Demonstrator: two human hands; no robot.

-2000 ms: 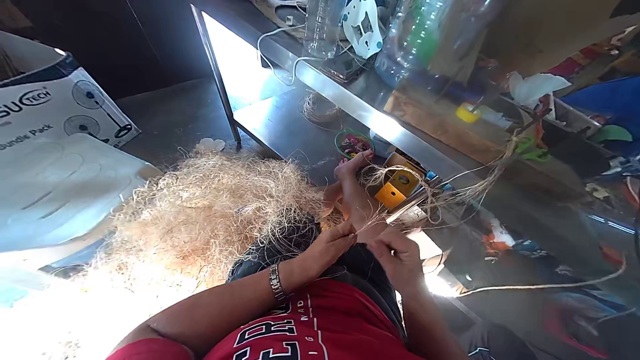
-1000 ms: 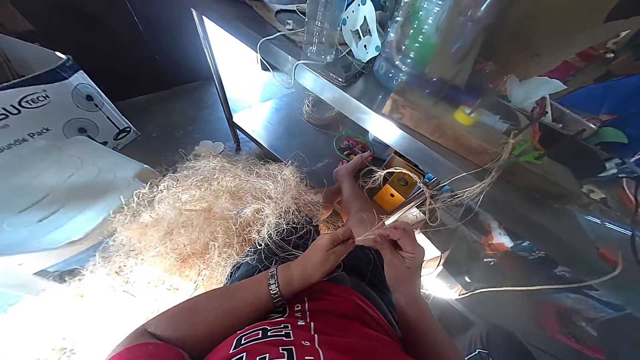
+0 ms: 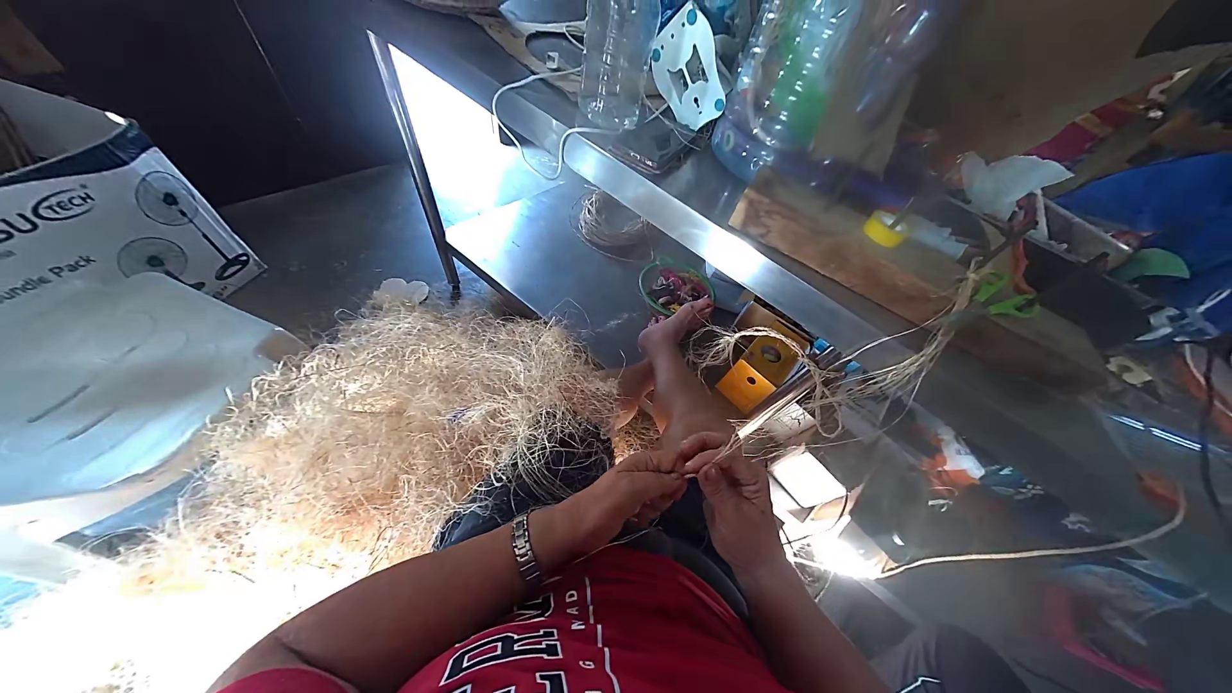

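Note:
Over my lap, my left hand (image 3: pixel 635 493) and my right hand (image 3: pixel 736 491) meet fingertip to fingertip, pinching thin pale fibre strands between them. From my right hand the strands (image 3: pixel 770 414) run up to a loose bundle of fibre (image 3: pixel 905 371) hanging at the edge of the metal table. A large tangled heap of pale plant fibre (image 3: pixel 414 404) covers my lap and the area to the left. My bare foot (image 3: pixel 677 327) rests beyond my hands, beside the yellow object. The exact join of the strands is hidden by my fingers.
A metal table (image 3: pixel 664 207) holds plastic bottles (image 3: pixel 611 67), a wooden board (image 3: pixel 837 250) and green-handled scissors (image 3: pixel 1006 296). Below are a small green basket (image 3: pixel 677 286) and a yellow object (image 3: pixel 760 371). A printed cardboard box (image 3: pixel 125 221) stands left. A cord (image 3: pixel 1039 555) runs at right.
My fingers have shifted slightly and now meet closer together on the strands. The heap and the hanging bundle stay about where they were.

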